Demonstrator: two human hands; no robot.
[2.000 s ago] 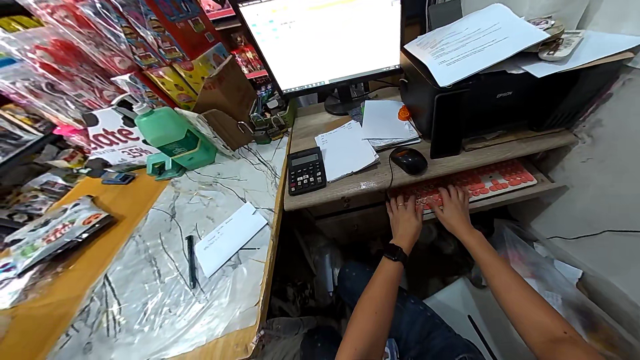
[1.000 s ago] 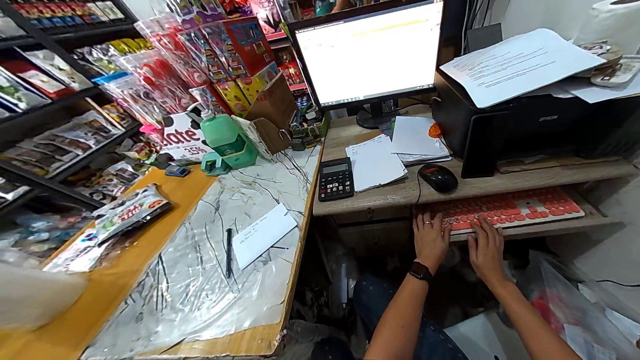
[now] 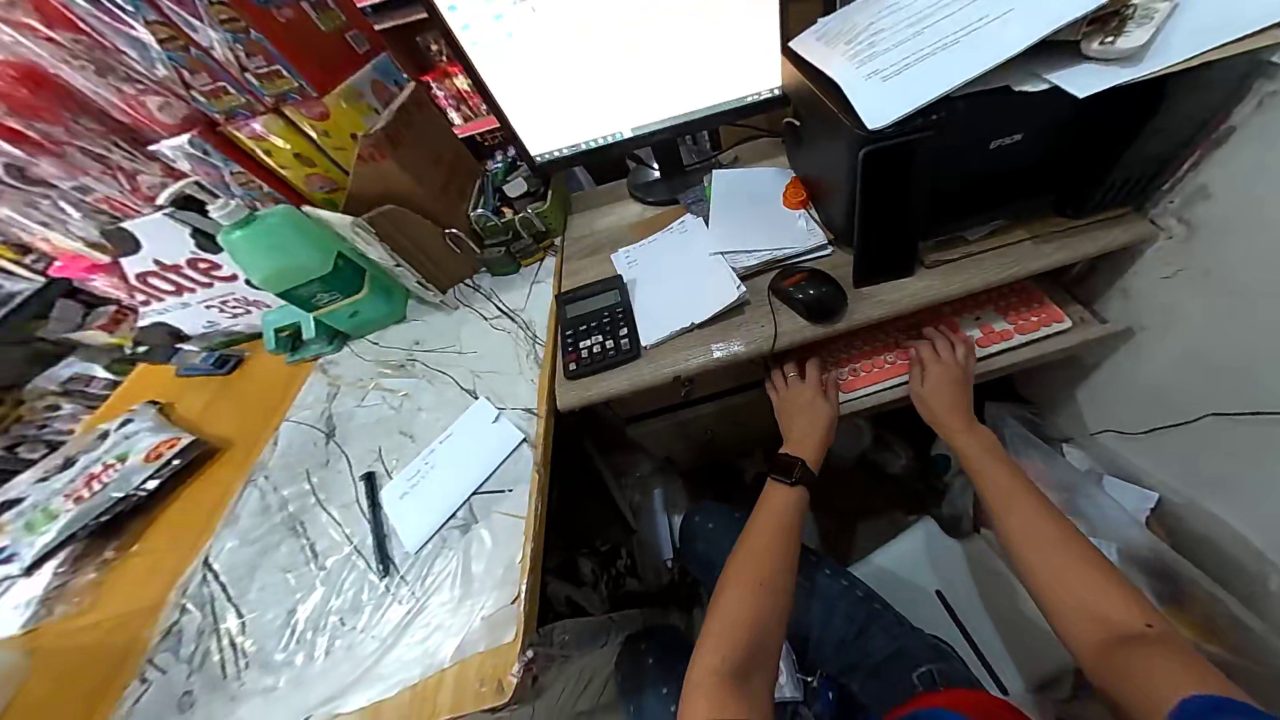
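Observation:
A red and white keyboard (image 3: 1010,315) lies on the pull-out shelf below the desk top. My left hand (image 3: 803,405), with a ring and a dark wristwatch (image 3: 791,469), rests its fingertips at the keyboard's left end. Over the keys nearer its middle is my right hand (image 3: 942,380), fingers slightly spread. Neither hand grips anything. Above the shelf sit a black mouse (image 3: 809,294), stacks of white paper (image 3: 680,280) and a black calculator (image 3: 597,326). Behind them a monitor (image 3: 640,60) is lit, its top cut off by the frame.
A black printer (image 3: 1010,160) with papers on top stands at the right. On the plastic-covered table at left lie an envelope-like white paper (image 3: 452,474), a black pen (image 3: 376,524), a green pump bottle (image 3: 310,265) and a foil package (image 3: 90,485). A plastic bin (image 3: 1130,520) is below right.
Both hands stay at the keyboard, with small shifts of the fingers. The view has swung and tilted downward, so less of the shelves and monitor shows.

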